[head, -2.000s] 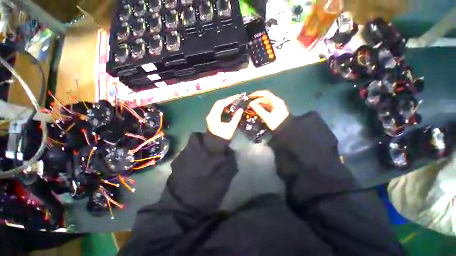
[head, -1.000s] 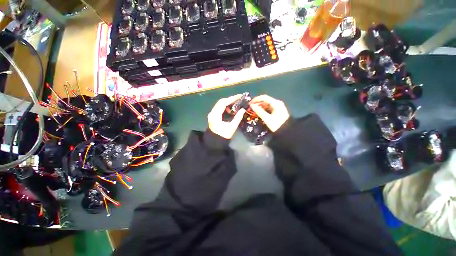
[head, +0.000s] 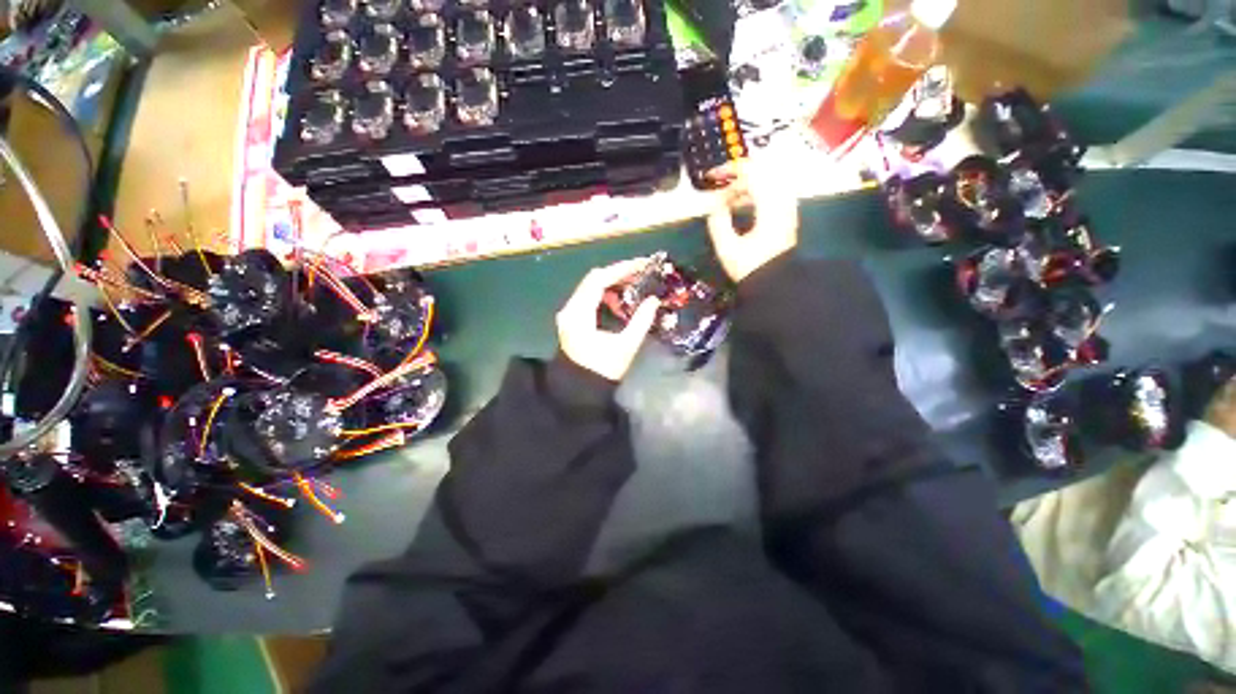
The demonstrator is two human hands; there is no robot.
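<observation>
My left hand (head: 606, 323) grips a small black unit (head: 689, 323) with reddish wires, held over the green bench in front of me. A dark glassy piece sits at its top, by my fingertips. My right hand (head: 762, 228) is apart from the unit, up and right of it, at the ledge edge just below the dark slab with orange round keys (head: 714, 141). Its thumb and fingers are curled towards each other; whether they hold something small cannot be made out.
Stacked black trays (head: 569, 102) of glassy modules stand on the pale ledge. Wired black housings (head: 292, 420) pile up at left. Black and clear units (head: 996, 278) cluster at right. A bottle of orange-brown liquid (head: 868, 88) lies behind. A person's pale sleeve (head: 1166, 542) shows at lower right.
My right hand has left the unit and moved up and right to the ledge edge by the orange-keyed slab. My left hand still holds the unit. The view has shifted slightly.
</observation>
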